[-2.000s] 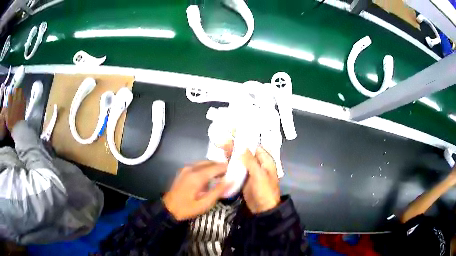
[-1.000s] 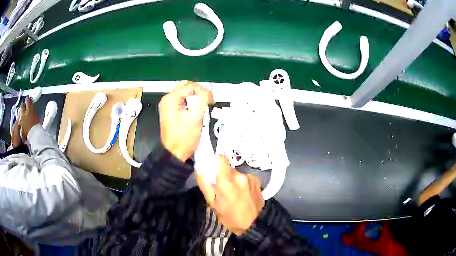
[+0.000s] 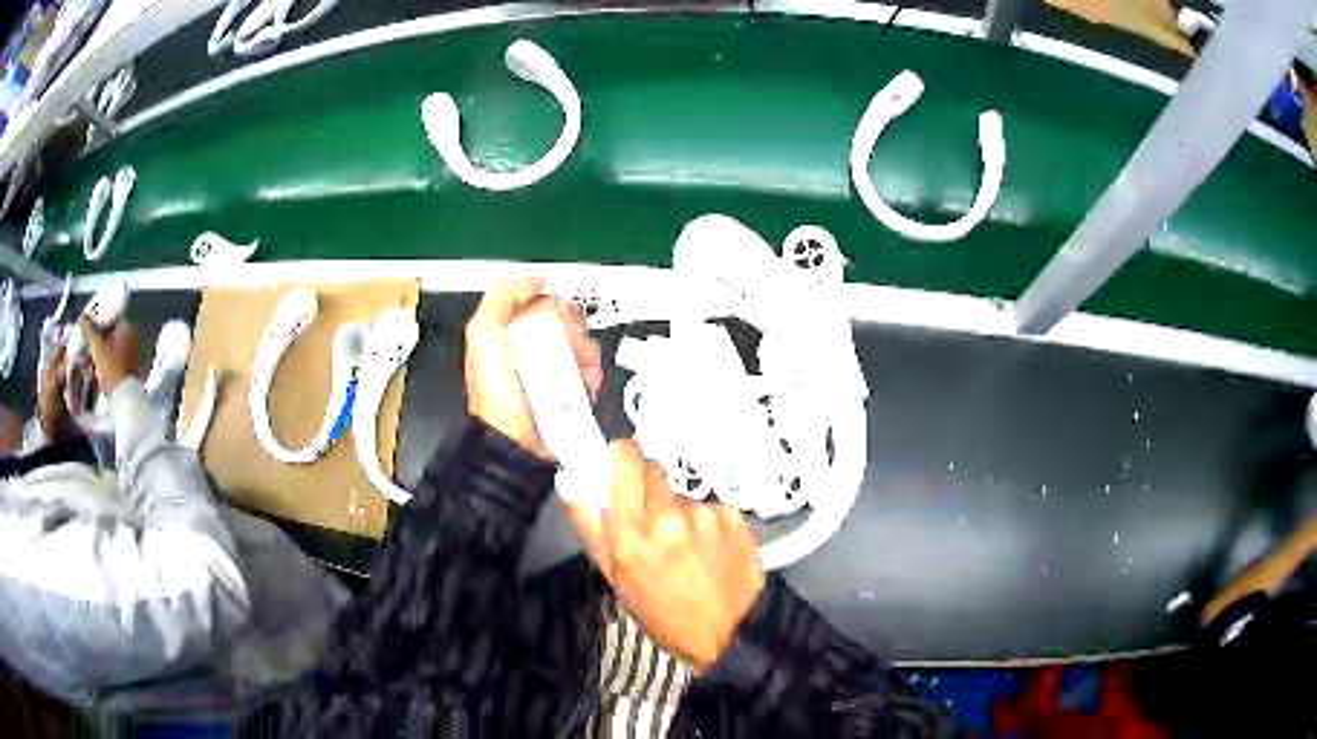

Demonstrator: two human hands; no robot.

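Observation:
My left hand [image 3: 506,378] grips the upper end of a white neck fan part [image 3: 558,393], seen as a long smooth white piece. My right hand [image 3: 667,552] grips its lower end. The rest of the part is hidden by my hands. Just right of my hands, a heap of white shell parts [image 3: 708,419] lies on the black bench. Some show spoked round openings. A large white U-shaped body [image 3: 849,433] curves round the heap's right side, and an end housing with a spoked opening [image 3: 812,254] lies at its top.
A green conveyor belt [image 3: 679,130] beyond the rail carries spaced U-shaped units [image 3: 932,231]. A cardboard sheet [image 3: 321,484] at left bears white units, one with a blue part [image 3: 344,409]. A grey post [image 3: 1155,181] stands at right. A person in grey [image 3: 123,563] sits at left; another person's arm [image 3: 1264,570] is at right.
Since two seconds ago, my hands have moved apart along the white part, my left hand up and left. The U-shaped units on the belt have shifted left in view. A large U now shows around the heap.

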